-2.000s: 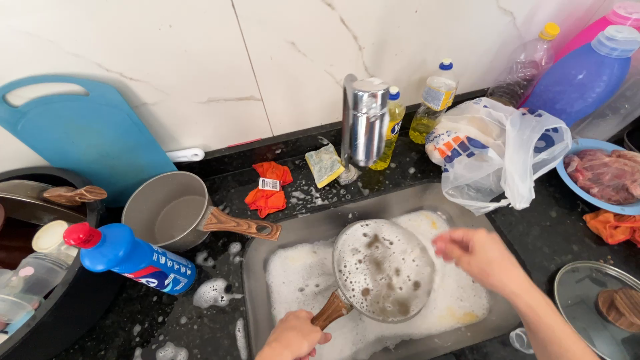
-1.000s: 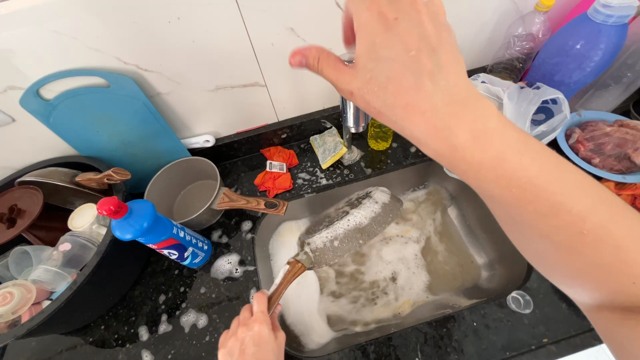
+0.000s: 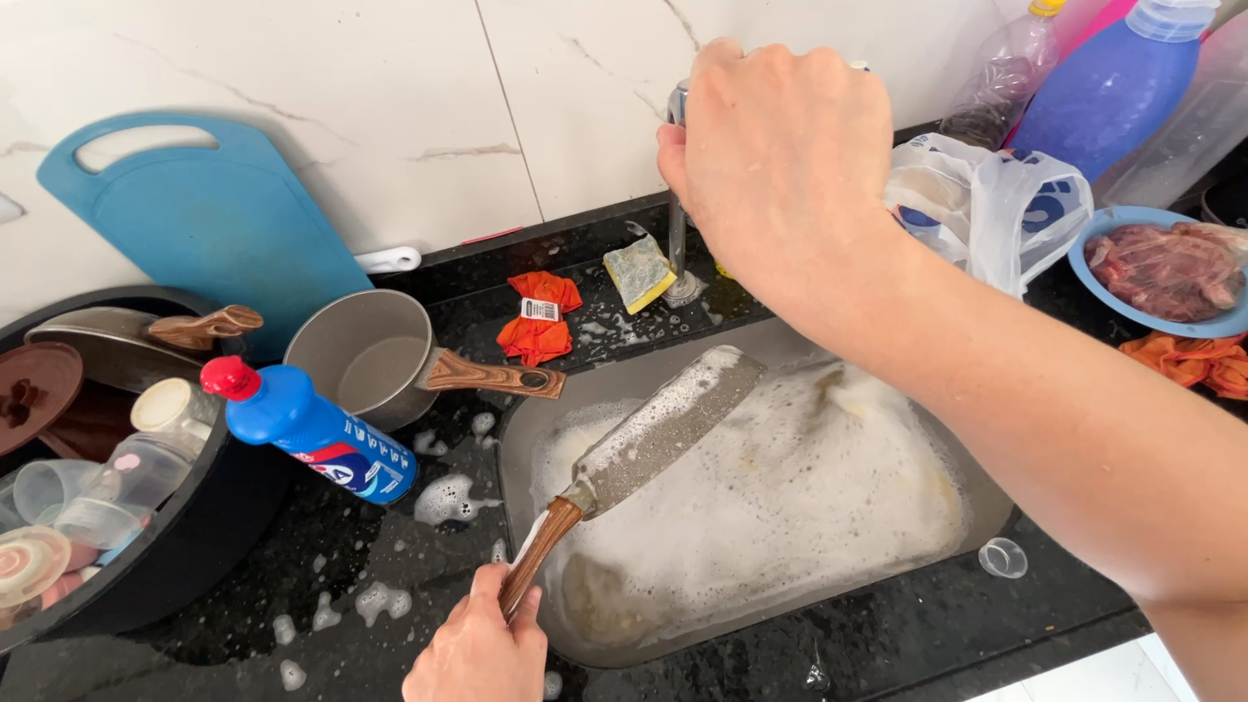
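Note:
My left hand [image 3: 483, 639] grips the wooden handle of a grey pan [image 3: 668, 434], which is tilted on its side over the steel sink [image 3: 663, 648]; foam clings to its wall. Soapy, cloudy water fills much of the basin. My right hand [image 3: 785, 156] is raised at the chrome faucet [image 3: 678, 229], its fingers curled over the top and mostly hidden behind the back of the hand. A yellow and grey sponge [image 3: 639, 273] lies beside the faucet base. Left of it are an orange cloth [image 3: 539, 322] with a label and a grey saucepan [image 3: 361, 351] with a wooden handle.
A blue detergent bottle [image 3: 317, 429] stands near a black tub [image 3: 185, 546] of dishes at left. A blue cutting board [image 3: 210, 214] leans on the wall. At right are a plastic bag [image 3: 1004, 210], a bowl of meat [image 3: 1160, 268], a purple bottle [image 3: 1111, 88] and a small clear cup [image 3: 1002, 558].
The pan has gone from lying face up over the foam to tilted on its side. My right hand has moved from beside the pan up to the faucet.

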